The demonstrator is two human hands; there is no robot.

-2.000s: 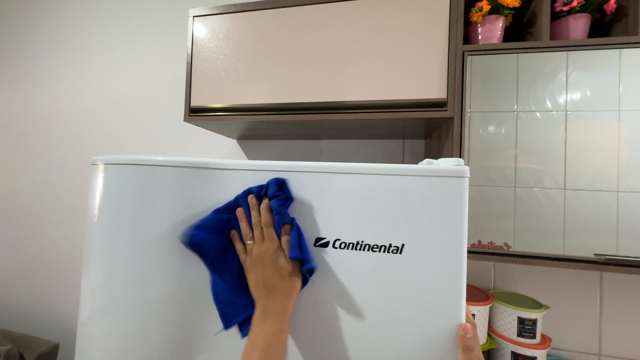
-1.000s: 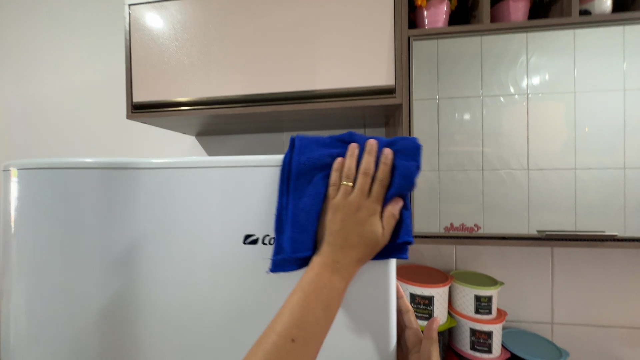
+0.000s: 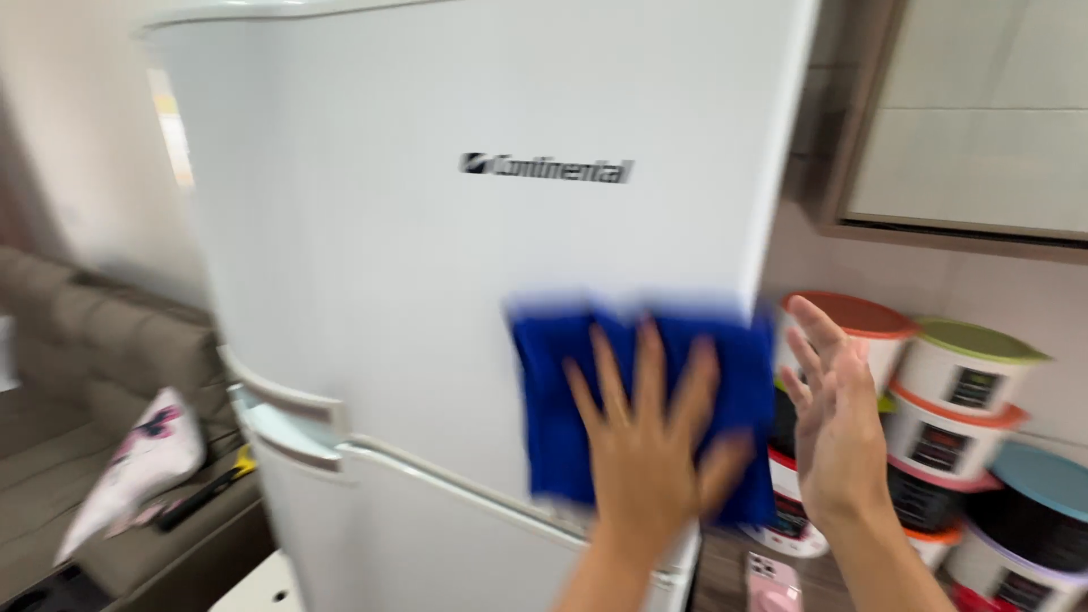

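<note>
A blue cloth, blurred by motion, lies spread against the lower right of the white refrigerator's upper door. My left hand presses on it with fingers spread, pinning it below the brand lettering and above the gap between the two doors. My right hand is raised just beyond the door's right edge, fingers apart and nothing in it, in front of stacked canisters. Whether it touches the door's side cannot be told.
Lidded canisters stand stacked at the right, near a pink phone on the counter. Above them hangs a wall cabinet. A grey-brown sofa with a patterned cushion is at the left.
My left hand and the cloth have moved from the door's top right corner down to its lower right. My right hand shows more fully now. The view has tilted down.
</note>
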